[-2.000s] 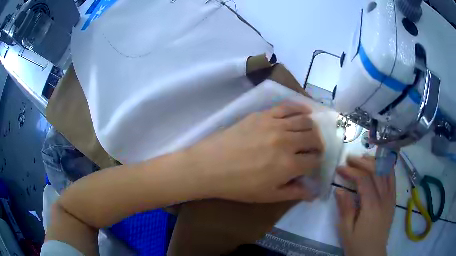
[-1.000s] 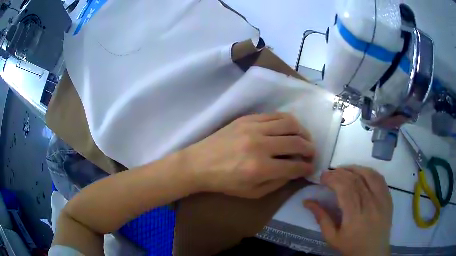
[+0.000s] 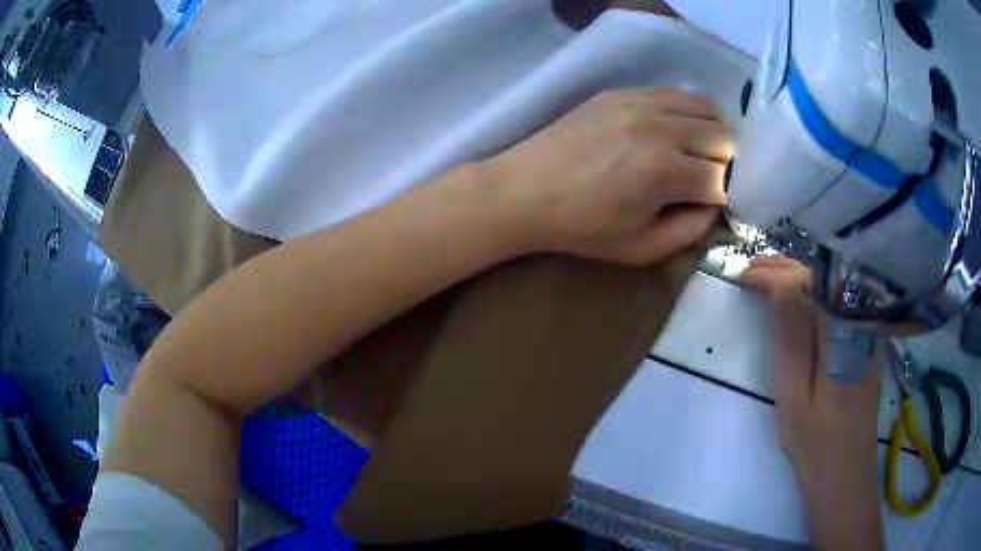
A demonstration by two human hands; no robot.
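A garment panel, white on its reverse (image 3: 355, 118) and brown on its other side (image 3: 516, 377), spreads across the machine bed and hangs over its front edge. My left hand (image 3: 629, 178) lies on it, fingers curled onto the fabric just left of the needle area; its fingertips are partly hidden by the machine head. My right hand (image 3: 823, 366) is blurred, right of the fabric, its fingertips beside the lit presser foot and needle area (image 3: 748, 245). The machine head partly hides it, and whether it holds anything cannot be seen.
The white machine head (image 3: 850, 129) with a blue stripe stands at the right. Scissors with yellow and green loops (image 3: 912, 457) lie right of my right hand. A measuring scale (image 3: 667, 524) runs along the front edge. A blue crate (image 3: 296, 463) is below; a second machine (image 3: 65, 140) stands left.
The panel and my left hand have moved up and forward to the needle area, showing more brown fabric below. My right hand has moved from the panel's lower corner to beside the presser foot.
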